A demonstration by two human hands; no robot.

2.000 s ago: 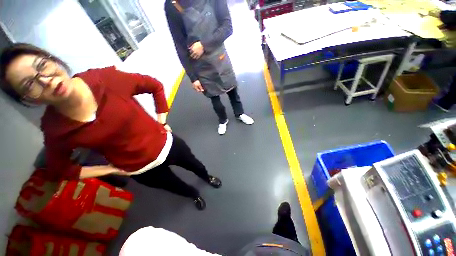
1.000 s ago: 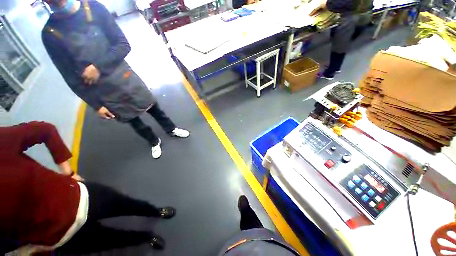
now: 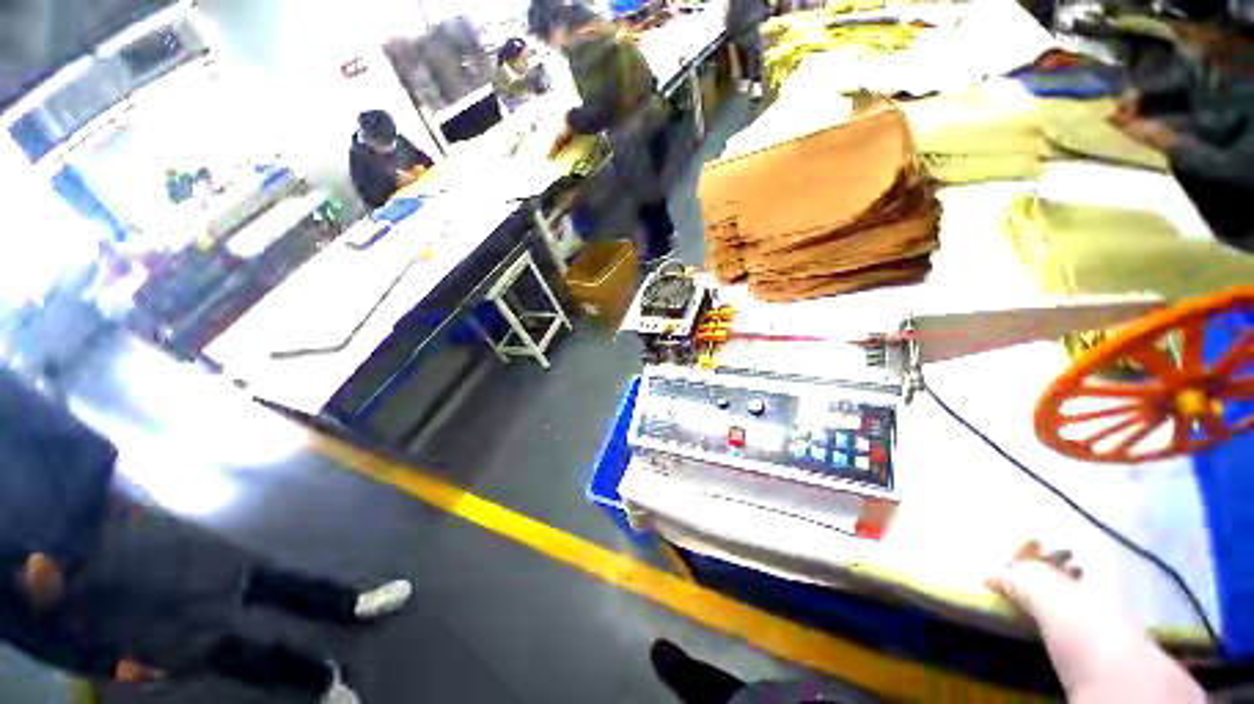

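The white bench-top machine [image 3: 756, 481] sits near the table's front edge, its dark panel with blue and red buttons facing up. Thin reddish-brown strip [image 3: 798, 337] runs behind the panel. The large orange spoked wheel [image 3: 1190, 403] stands to the right, its right side cut off by the frame. My right hand [image 3: 1045, 580] is over the front edge of the table, between machine and wheel. It is palm down with fingers somewhat apart and blurred; nothing shows in it. My left hand is out of the picture.
Brown cut panels [image 3: 818, 206] are stacked behind the machine, yellow-olive panels [image 3: 1114, 248] beyond. A black cable [image 3: 1059, 495] crosses the table. Blue crates stand at left [image 3: 615, 447] and right [image 3: 1228, 516]. A person [image 3: 96, 536] stands at far left; others are at the tables, one at upper right.
The view has swung right toward the machine and wheel. The person in red has left the picture. My right hand has come into view at lower right.
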